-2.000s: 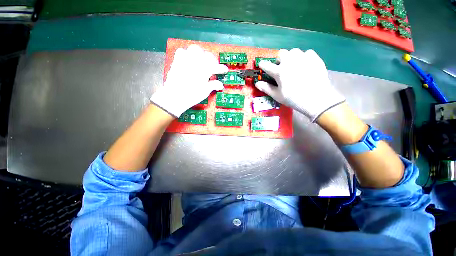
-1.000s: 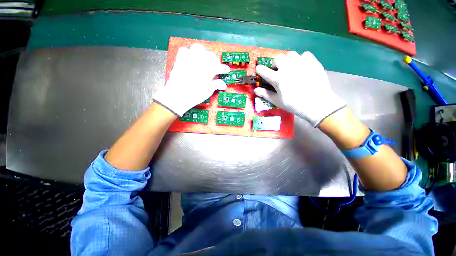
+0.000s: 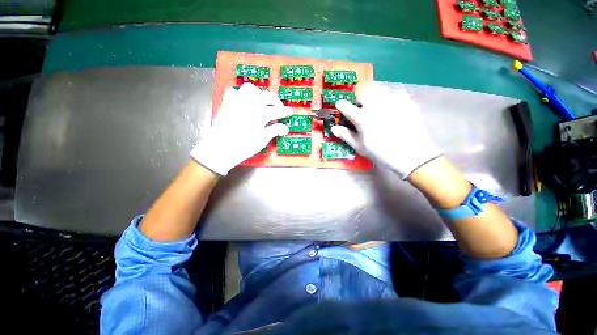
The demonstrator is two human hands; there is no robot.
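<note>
A red board tray (image 3: pixel 226 65) lies on the metal sheet with several green circuit boards (image 3: pixel 294 145) in rows. My left hand (image 3: pixel 242 127), in a white glove, is over the tray's left side, its thumb and index fingertips at the left edge of a middle-column board (image 3: pixel 298 123). My right hand (image 3: pixel 389 127), also gloved, is over the right side and holds side cutters (image 3: pixel 325 114), their dark jaws pointing left at that board. The cutter handles are mostly hidden in the glove. Boards under both hands are partly hidden.
A second red tray with boards (image 3: pixel 481 29) is at the back right on the green surface. A blue tool with a yellow end (image 3: pixel 544 89) lies at right, near a long black item (image 3: pixel 522 147) and a black round object (image 3: pixel 569 165). A dark crate (image 3: pixel 59 281) is lower left.
Both hands and the cutters have moved nearer me, from the second-row middle board to the one below. The top-left board is now uncovered. The whole view has shifted slightly.
</note>
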